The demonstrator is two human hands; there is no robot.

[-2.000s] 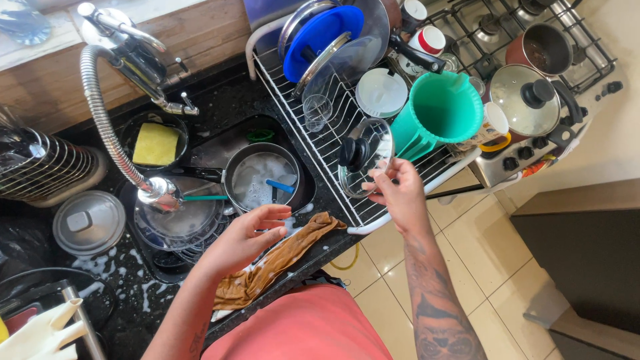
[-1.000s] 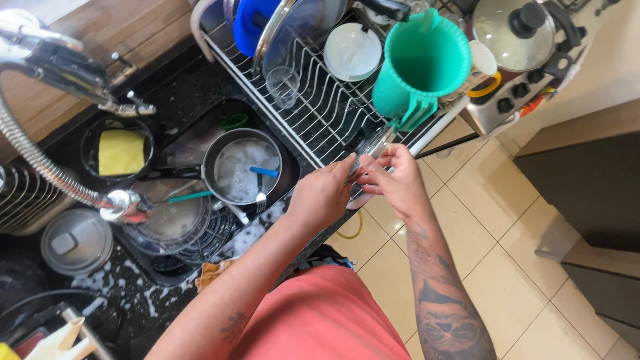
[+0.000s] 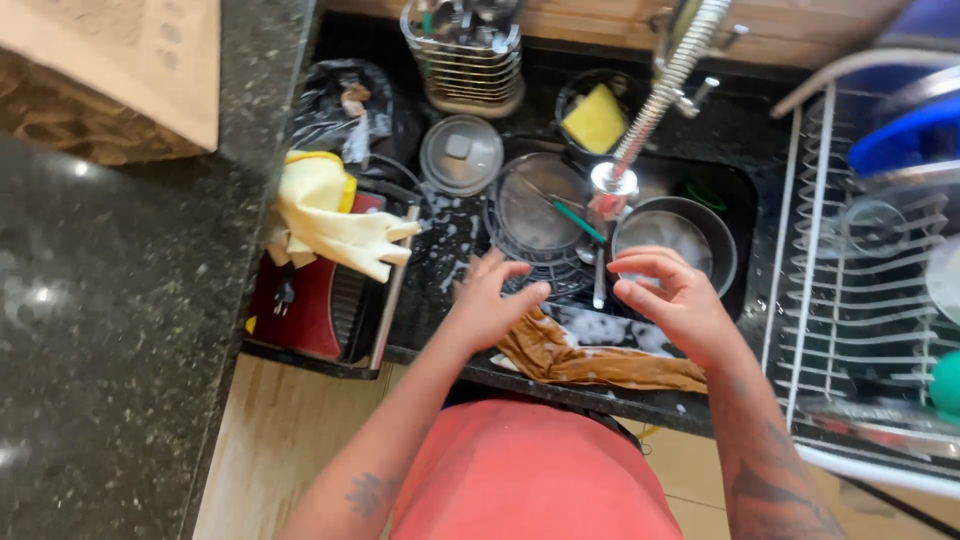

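Observation:
Both hands hover over the near side of the black sink, empty with fingers apart. My left hand (image 3: 491, 300) is above the soapy counter edge, left of the clear round dishes (image 3: 541, 202) in the sink. Near the dark pot (image 3: 724, 244) of soapy water, my right hand (image 3: 671, 304) covers part of its rim. A green-handled utensil (image 3: 577, 220) and a metal utensil (image 3: 599, 277) lie between dishes and pot. Along the front edge a brown cloth (image 3: 600, 367) is spread. The spray faucet head (image 3: 613, 180) hangs over the sink, and a yellow sponge (image 3: 596, 120) rests in a dark bowl.
At right stands a white wire dish rack (image 3: 810, 247) with a blue plate (image 3: 900, 142). To the left are a round lidded container (image 3: 461, 155), a cutlery basket (image 3: 472, 75), pale rubber gloves (image 3: 322, 210) on a red appliance (image 3: 300, 307), and a cardboard box (image 3: 112, 75).
My hands have parted and moved from the dish rack to over the sink. A second ago they were together on a clear item at the rack's edge. The view has swung left.

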